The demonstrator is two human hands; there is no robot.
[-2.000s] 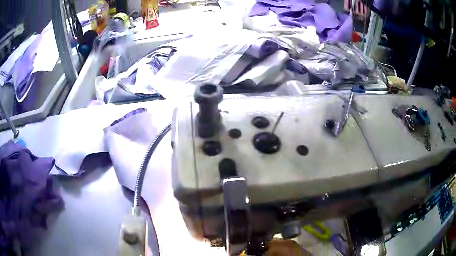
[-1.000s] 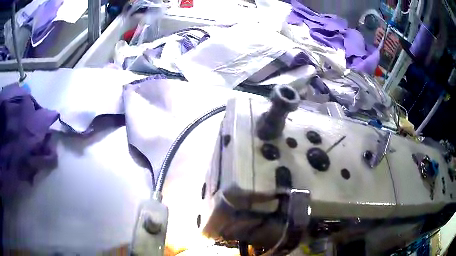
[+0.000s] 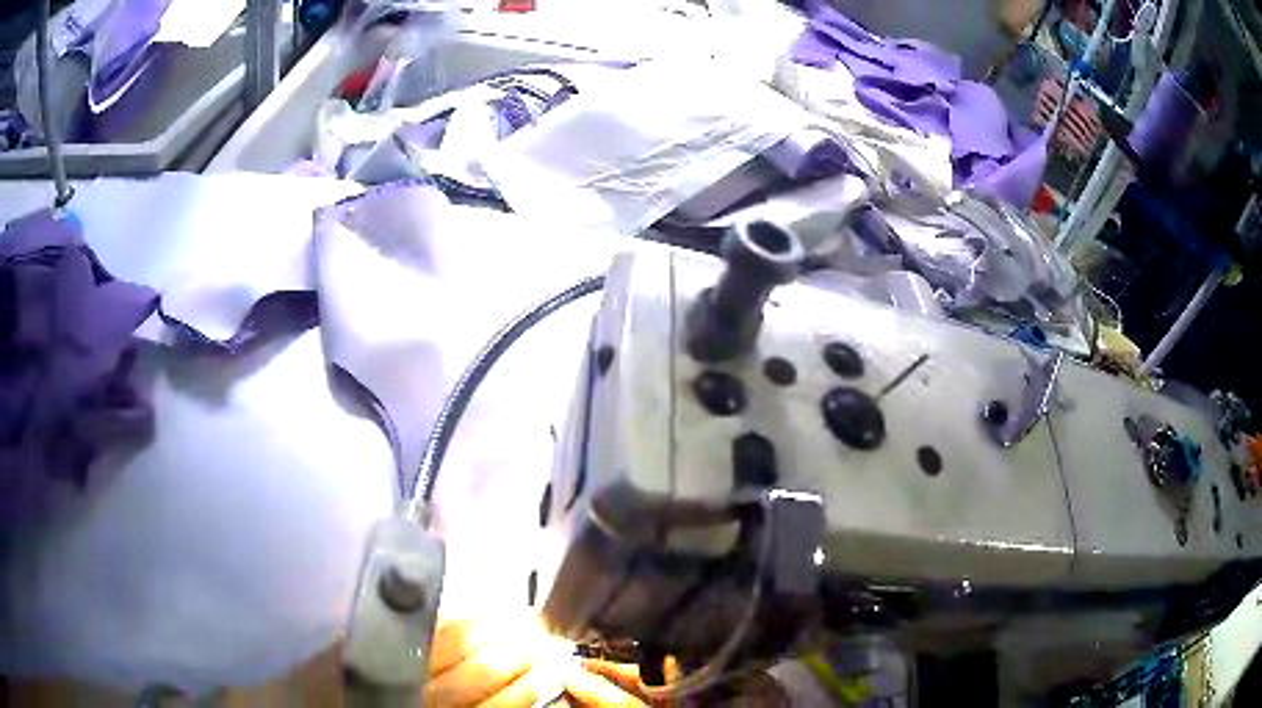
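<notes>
The off-white sewing machine head [image 3: 858,457] lies across the right half, with its left end over a bright glow at the bottom. My left hand [image 3: 478,667] is at the bottom edge, partly behind the white lamp box [image 3: 397,602] and cut off. Fingers that look like my right hand [image 3: 602,685] show just right of the glow, blurred and mostly hidden by the machine. The grip of both hands is unclear. A pale lilac panel [image 3: 395,277] with curved, darker edges lies left of the machine. A wide pale cloth [image 3: 208,526] lies in front of it.
A crumpled purple heap [image 3: 62,360] is at the table's left. White, grey and purple cloth [image 3: 623,138] is piled behind the machine. A bendy metal lamp tube [image 3: 498,346] arches left of the head. A yellow-green tool [image 3: 842,678] shows under the machine.
The view has swung, so the machine head sits farther right and tilted than two seconds ago. My left hand and the fingers by the glow now show more clearly at the bottom.
</notes>
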